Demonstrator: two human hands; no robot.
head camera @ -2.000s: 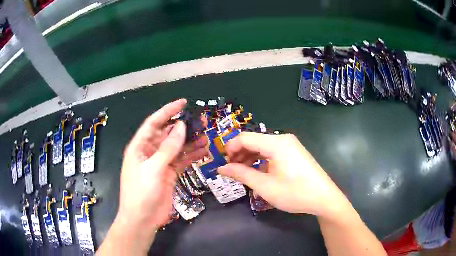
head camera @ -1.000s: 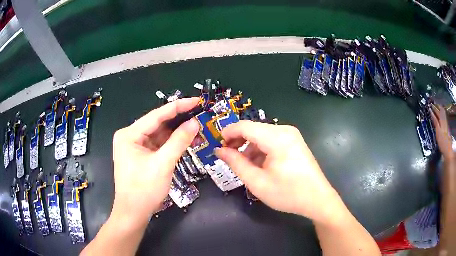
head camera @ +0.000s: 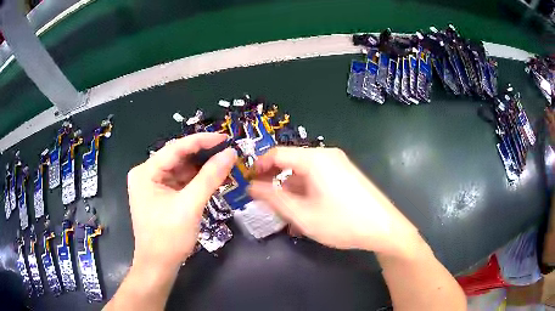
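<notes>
A phone mainboard (head camera: 260,220) with a blue upper part and silver lower part lies tilted on a fanned pile of boards (head camera: 214,235) at the centre. My left hand (head camera: 182,188) has thumb and forefinger closed on a small dark part (head camera: 213,152) at the board's upper left. My right hand (head camera: 322,197) is over the board's right side, fingers bent and slightly blurred. A small white piece (head camera: 283,177) shows at its fingers; whether they grip it or the board is hard to tell. Orange flex cable (head camera: 244,169) shows between the hands.
Spaced boards (head camera: 90,164) lie in two slanted rows at left. Overlapping boards (head camera: 389,76) lie at upper right, with another group (head camera: 513,136) at far right. A pale rail (head camera: 243,68) borders the bench, and a grey post (head camera: 45,64) stands at upper left. Red and grey cloth shows at lower right.
My right fingers have shifted over the board, and a white piece now shows at them. My left hand pinches the dark part. The other person's arm at far right has mostly left the view.
</notes>
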